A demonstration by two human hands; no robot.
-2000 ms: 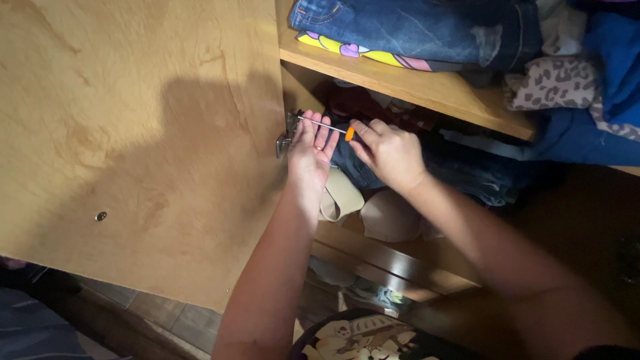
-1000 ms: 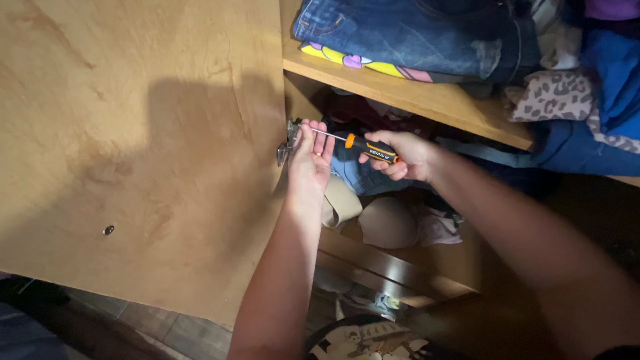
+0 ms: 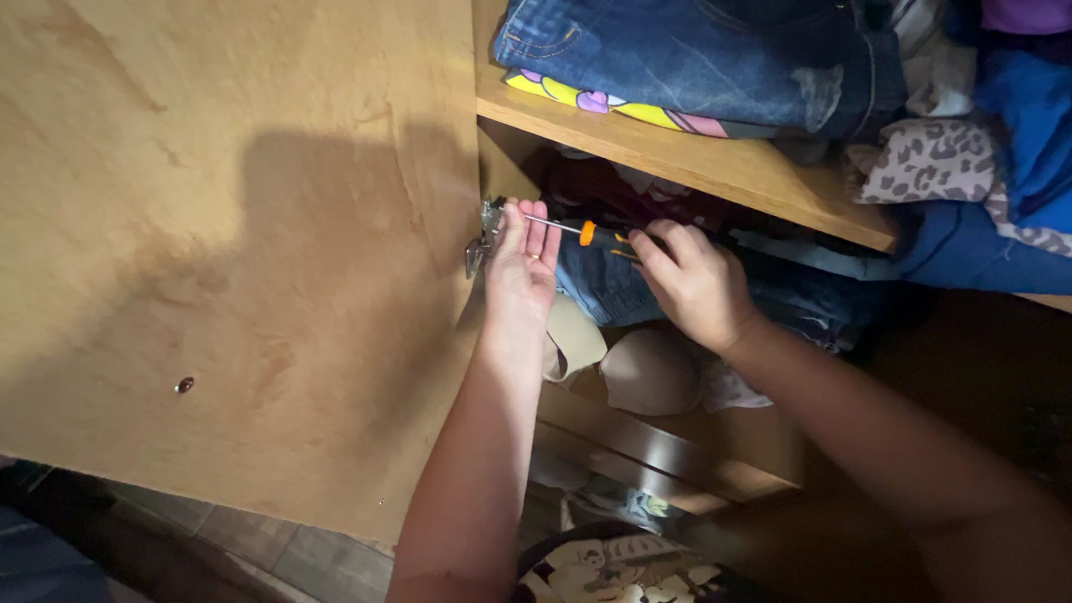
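Note:
My right hand (image 3: 695, 280) grips the rear of a screwdriver (image 3: 607, 238) with a black and orange handle. Its thin metal shaft runs left past the fingers of my left hand (image 3: 526, 255) toward a metal cabinet hinge (image 3: 480, 239) at the inner edge of the wooden door (image 3: 318, 318). My left hand is palm up against the hinge, thumb and fingertips close around the shaft's end. Whether those fingers pinch the shaft or the hinge cannot be told, and the screwdriver's tip is hidden by them.
Folded jeans (image 3: 703, 63) lie on the wooden shelf (image 3: 804, 197) above my hands. More clothes (image 3: 653, 373) fill the compartment below it. A drawer front (image 3: 662, 456) lies lower down. The door, with a small metal fitting (image 3: 184, 385), spans the left side.
My right hand was at the front of the screwdriver handle two seconds ago, then further back with the handle more exposed; now its fingers close on the rear. My left hand stays at the hinge.

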